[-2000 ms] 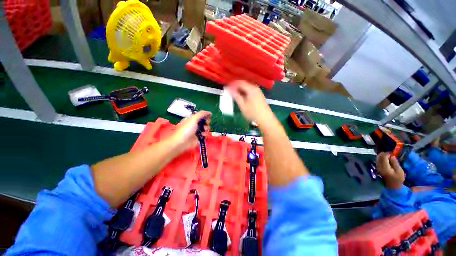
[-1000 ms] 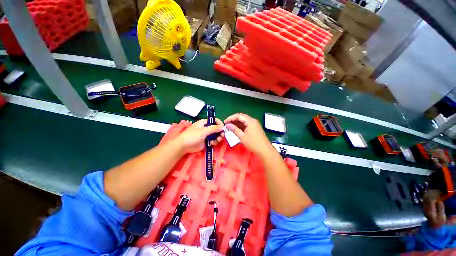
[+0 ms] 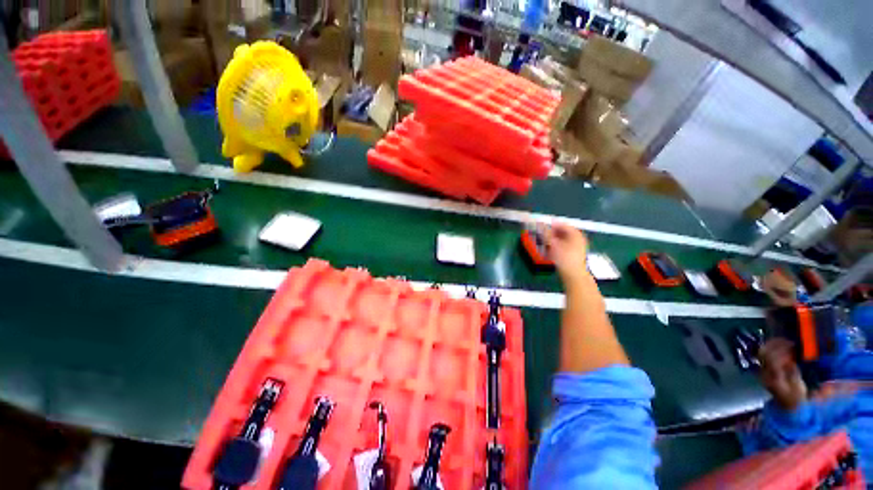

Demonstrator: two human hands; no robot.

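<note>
The red-pink foam tray (image 3: 349, 340) lies in front of me, with black smartwatches (image 3: 237, 459) along its near rows and one watch (image 3: 494, 359) in its right column. White slips show beside some watches. My right hand (image 3: 565, 246) is stretched over the belt at an orange-rimmed gift box (image 3: 536, 251); its blurred fingers overlap the box, and whether they grip it is unclear. My left hand is not in view. White-grey lids (image 3: 455, 249) lie on the belt.
A yellow fan (image 3: 266, 107) and stacked foam trays (image 3: 474, 124) stand across the belt. An orange-rimmed box with a watch (image 3: 180, 220) is at left. More boxes (image 3: 659, 270) and another worker's hand (image 3: 783, 378) are at right. Metal posts (image 3: 153, 91) rise at left.
My left hand, which held a watch upright, has gone out of view with it. My right hand has moved from the white slip near the watch, rightward and outward to the gift box.
</note>
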